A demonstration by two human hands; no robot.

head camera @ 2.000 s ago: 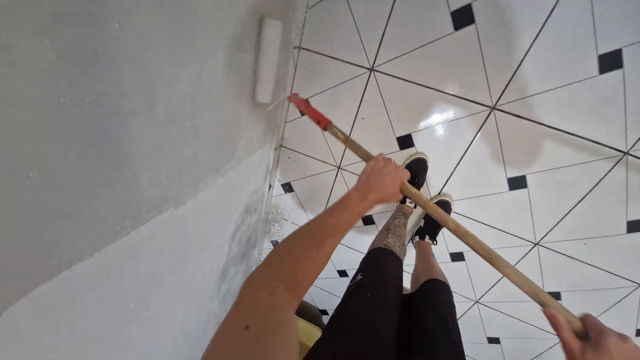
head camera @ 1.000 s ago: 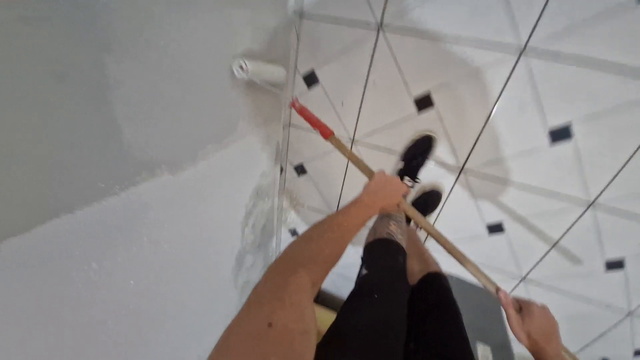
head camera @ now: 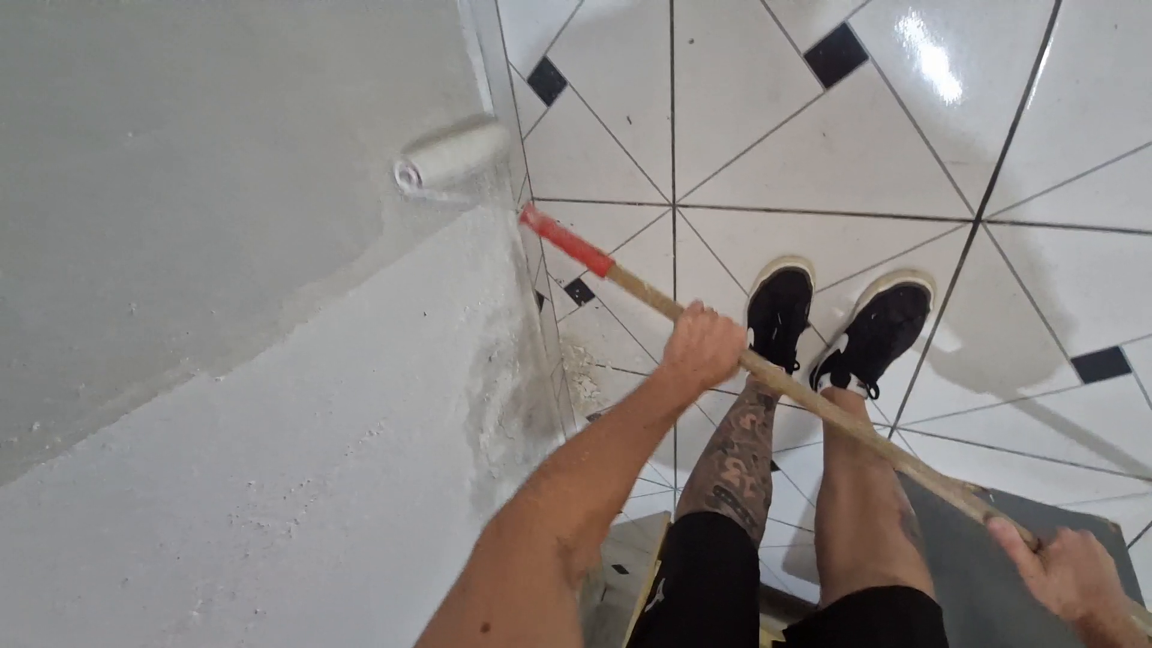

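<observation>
A paint roller (head camera: 454,155) with a pale sleeve lies against the wall (head camera: 270,207), close to its bottom edge. Its red handle (head camera: 567,241) is fitted on a long wooden pole (head camera: 837,414) that runs down to the lower right. My left hand (head camera: 705,344) is closed around the pole a little below the red handle. Near the lower right corner my right hand (head camera: 1062,562) grips the pole's other end. The upper part of the wall in view is grey and the lower part whiter, with a slanting border between them.
White floor tiles (head camera: 810,162) with black insets meet the wall at a narrow baseboard. Pale debris (head camera: 583,373) lies on the floor beside it. My black shoes (head camera: 781,306) stand under the pole. A grey flat-topped object (head camera: 990,558) is behind my legs, at the lower right.
The roller was upright in the picture two seconds ago and is now tilted, against the wall near the baseboard. Both hands have kept hold of the pole. The view has shifted.
</observation>
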